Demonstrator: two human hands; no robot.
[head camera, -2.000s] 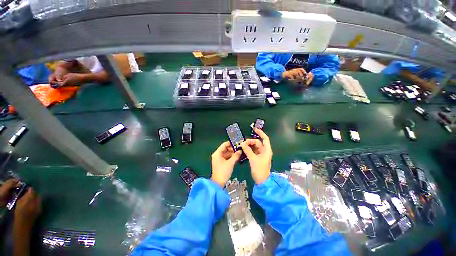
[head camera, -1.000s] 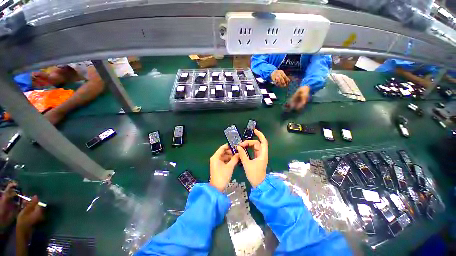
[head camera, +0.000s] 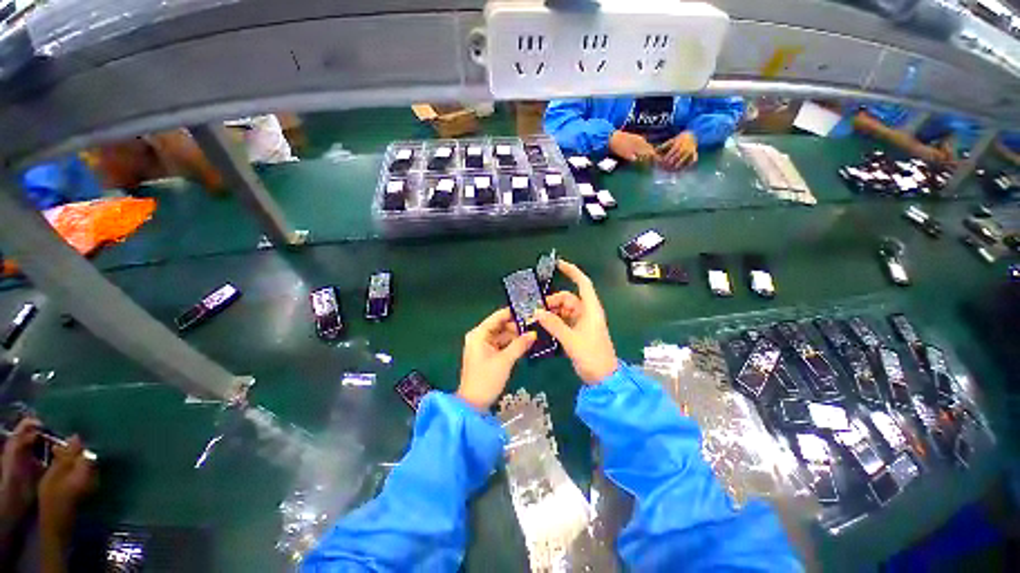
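A black bar-type handset (head camera: 523, 293) with a silvery-grey face is held upright and slightly tilted between both hands, above the green bench. My left hand (head camera: 492, 356) grips its lower left side. My right hand (head camera: 577, 325) holds its lower right edge, with the thumb on the lower face. Another handset (head camera: 547, 266) shows partly behind the raised right index finger; whether the finger touches it I cannot tell. A silvery release liner strip (head camera: 546, 476) lies between my blue sleeves. Any small piece under the thumb is too small to tell.
Handsets (head camera: 326, 311) lie across the bench. A wide clear tray of dark handsets (head camera: 856, 409) is at right, beside shiny film (head camera: 727, 425). A clear compartment tray (head camera: 475, 213) stands at the far side. A metal post (head camera: 123, 302) slants at left. A power strip (head camera: 604, 47) hangs overhead. People sit opposite.
Bench handsets left of my hands have shifted left in view. Another handset now lies above the yellow-and-black one. The person opposite has brought both hands together. My hands still hold the handset.
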